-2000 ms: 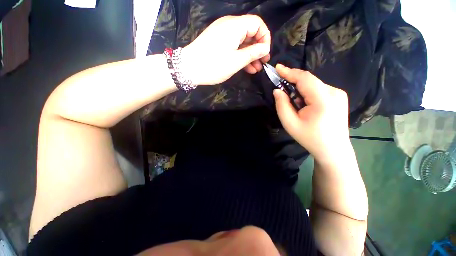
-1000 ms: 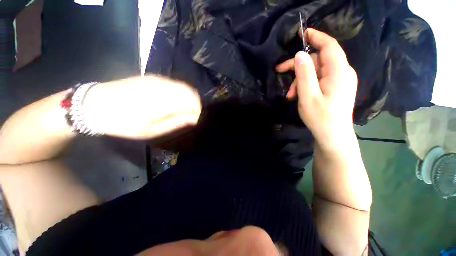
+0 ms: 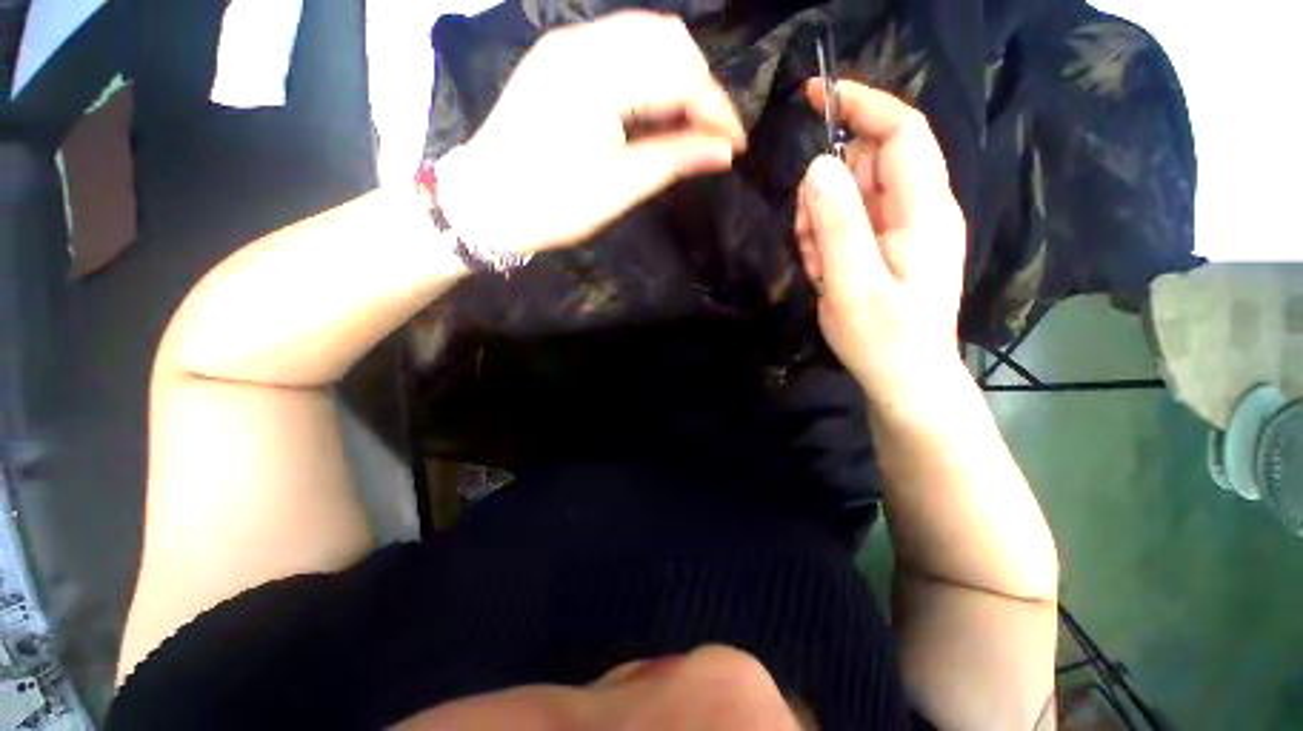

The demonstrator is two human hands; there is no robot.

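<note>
A dark garment with a gold-brown leaf print [image 3: 1093, 157] lies bunched over the white table's front edge and hangs towards the lap. My right hand [image 3: 893, 236] is over the middle of it and holds the small thread snips [image 3: 829, 100], whose thin silver blades point up and away from me. My left hand [image 3: 600, 129] is over the garment's left part, left of the snips and apart from them. Its thumb and fingertips are close together, slightly blurred; I cannot tell if a thread is between them.
A black surface [image 3: 272, 172] is at the left, with a white piece [image 3: 257, 54] and a brown swatch [image 3: 100, 186] on it. The white tabletop [image 3: 1250, 129] shows at the right. A small fan [image 3: 1276, 460] and green floor [image 3: 1065, 486] are at the lower right.
My left hand first left the cloth for the lower left, and is now back over the garment. My right hand has turned the snips from pointing left to pointing away from me.
</note>
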